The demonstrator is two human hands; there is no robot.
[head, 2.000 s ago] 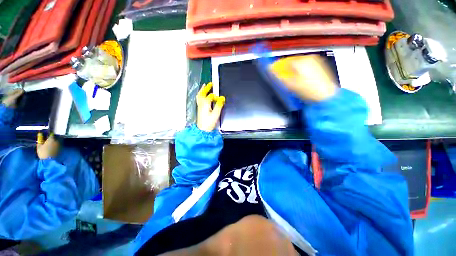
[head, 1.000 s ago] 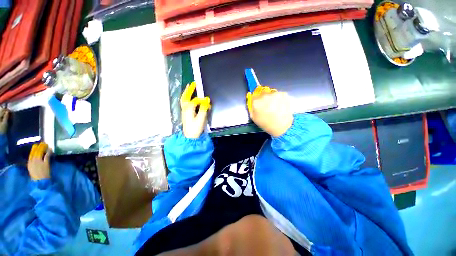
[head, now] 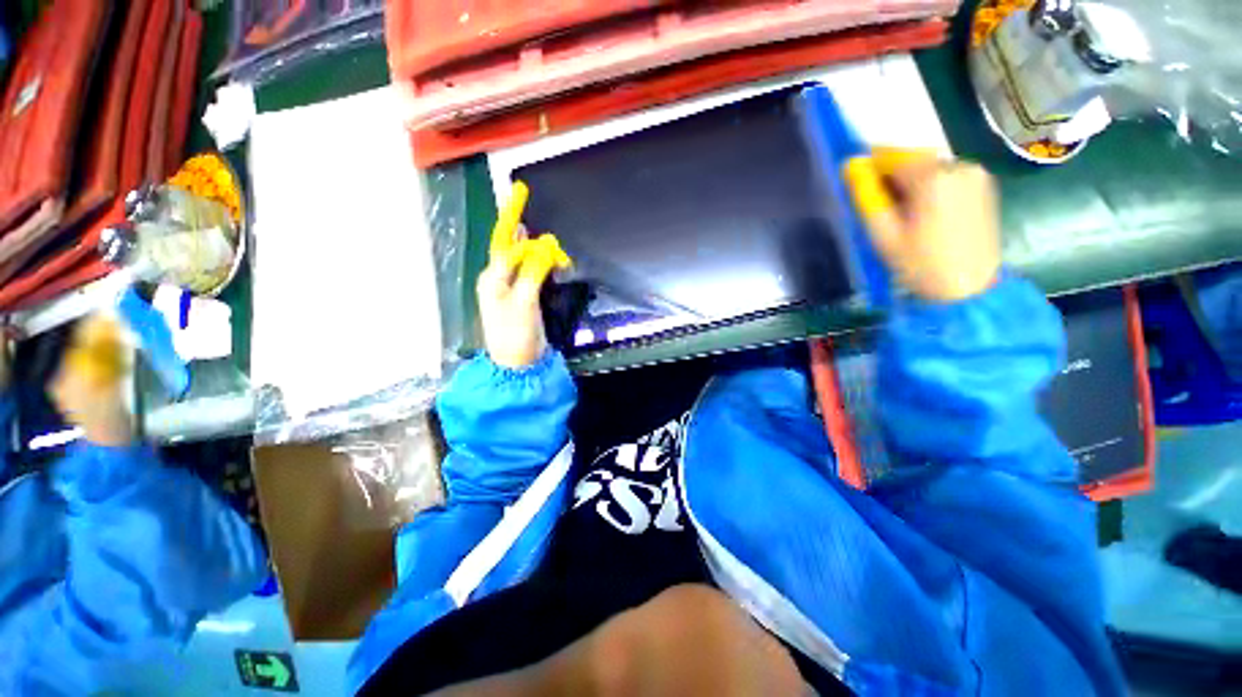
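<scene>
A black glossy panel (head: 681,204) lies on a white mat (head: 892,102) in front of me. My left hand (head: 515,293), with yellow finger cots, is at the panel's left edge, index finger pointing up and the fingers apart. My right hand (head: 940,225), blurred and with yellow cots, is over the panel's right end. It is shut on a blue scraper (head: 834,143), which looks long and smeared by motion. Whether the scraper touches the glass cannot be told.
Red trays (head: 654,68) are stacked behind the mat. A white film stack (head: 347,245) lies left. Bottles stand on plates at right (head: 1042,82) and left (head: 191,238). A brown box (head: 320,545) and a tray of dark panels (head: 1096,395) are below the bench edge. Another worker's hand (head: 96,375) is left.
My right hand has moved with the blue scraper from the panel's middle to its right end. My left hand stays at the left edge. The view has shifted a little.
</scene>
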